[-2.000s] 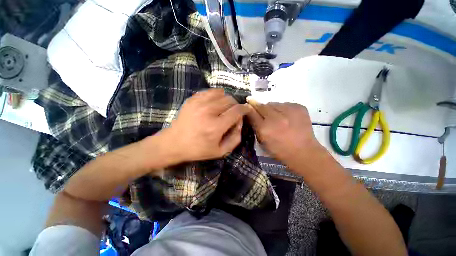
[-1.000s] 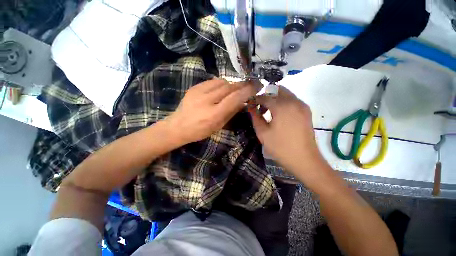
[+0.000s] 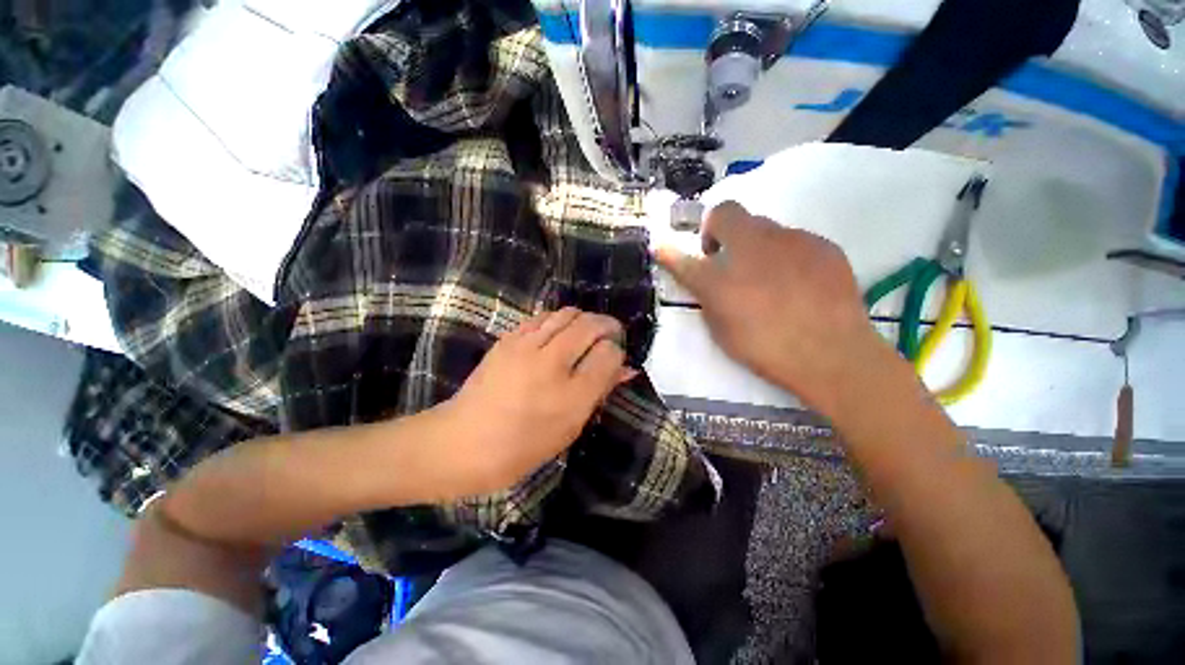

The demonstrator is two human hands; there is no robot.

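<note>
The plaid shell [image 3: 390, 286] lies over the bed's left part and hangs past the front edge, its right edge by the needle area. The white lining [image 3: 228, 137] lies at its upper left. My left hand [image 3: 539, 396] pinches the plaid near its right edge, towards me. My right hand [image 3: 767, 292] is right of the plaid's edge, index fingertip at the edge just below the presser area; whether it holds cloth is unclear. The machine head [image 3: 832, 85] stands above, its needle area [image 3: 682, 175] bright and partly hidden by metal parts.
Scissors [image 3: 955, 253] with green and yellow handles lie right of my right hand, which partly covers them. A brown-handled tool [image 3: 1123, 422] lies at the table's far right. Dark cloth [image 3: 962, 65] hangs over the head. Another machine [image 3: 39, 163] is at left, a blue crate [image 3: 403, 600] below.
My left hand has moved down from the needle area along the cloth towards me. My right hand has moved slightly right and its fingers are apart from the left hand. The plaid's right edge is now exposed.
</note>
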